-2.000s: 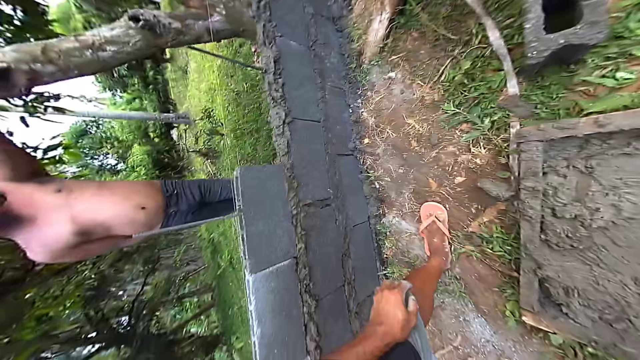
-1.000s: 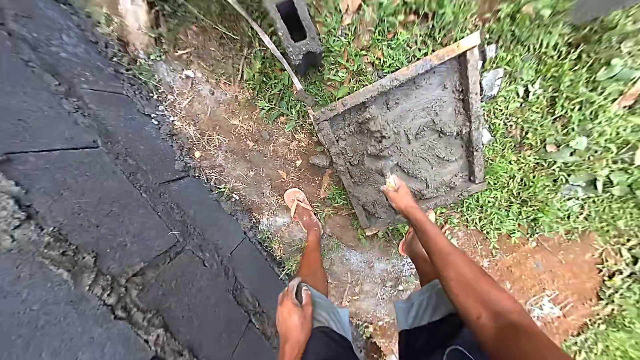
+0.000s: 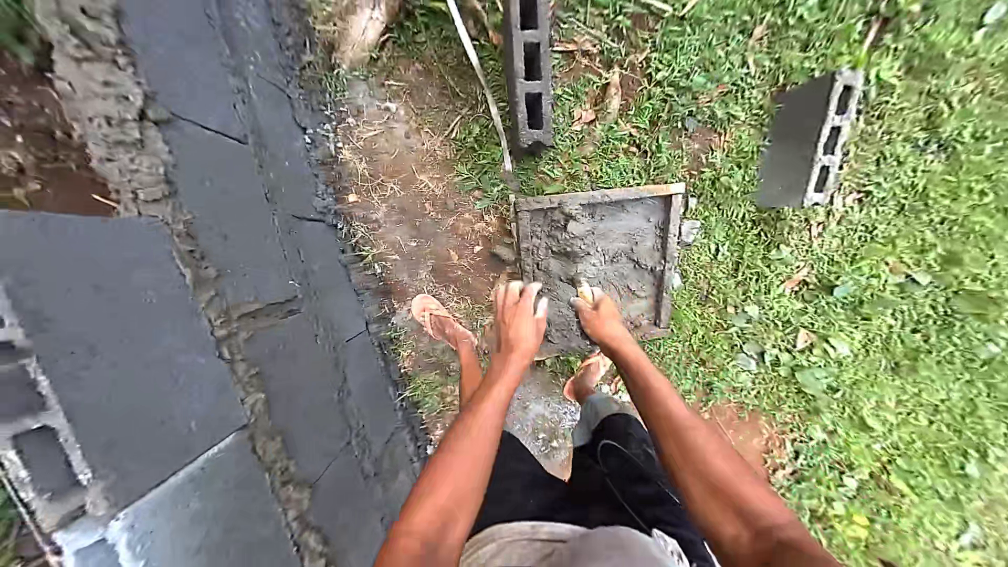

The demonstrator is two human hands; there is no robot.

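Note:
Wet mortar lies in a shallow wooden-framed tray on the ground in front of me. My right hand is over the tray's near part, closed around a small yellowish handle; the rest of that tool cannot be made out against the mortar. At the tray's left near corner is my left hand, its fingers bent forward and slightly apart. Whether a small thing sits in that hand's fingers cannot be told.
A concrete block wall with mortar joints runs along the left. A hollow concrete block stands beyond the tray, another hollow block on the grass at right. My sandalled foot is on the dirt strip.
The view has swung from the wall to the tray. Since one second ago, my left hand has moved from beside my knee forward to the tray. My right hand remains over the mortar.

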